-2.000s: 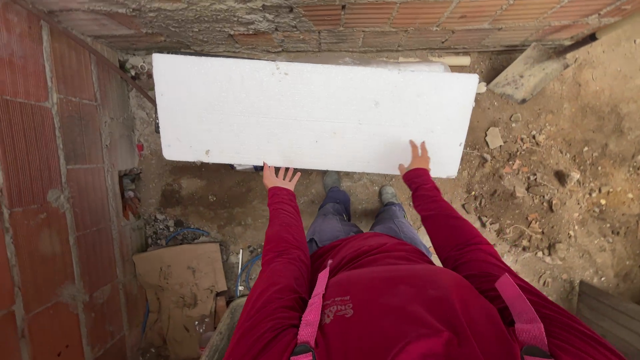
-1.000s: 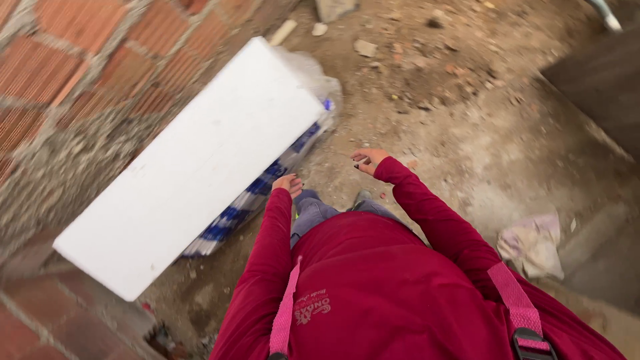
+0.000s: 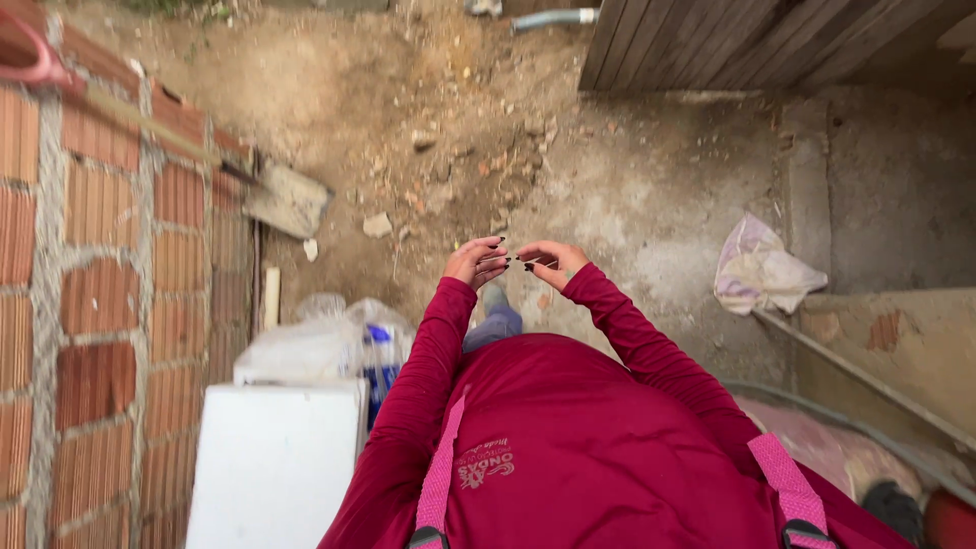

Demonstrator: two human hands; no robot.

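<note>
My left hand is in front of my body near the middle of the view, fingers apart and slightly curled, holding nothing. Close on its right, my right hand is also empty, its fingers bent toward the left one; a small gap shows between the fingertips. At the lower left lies a white board, partly cut off by the frame and by my sleeve. Beyond its far end is clear plastic wrap over something pale, with blue-and-white packaging beside it.
A hollow-brick wall runs along the left, with a shovel leaning there. Rubble lies on the dirt ahead. Wooden planks stand upper right. A cloth tops a pole on the right.
My hands, at first over the white board, have come away from it and closer together in front of me. The view has turned far to the right, leaving the board at the lower left.
</note>
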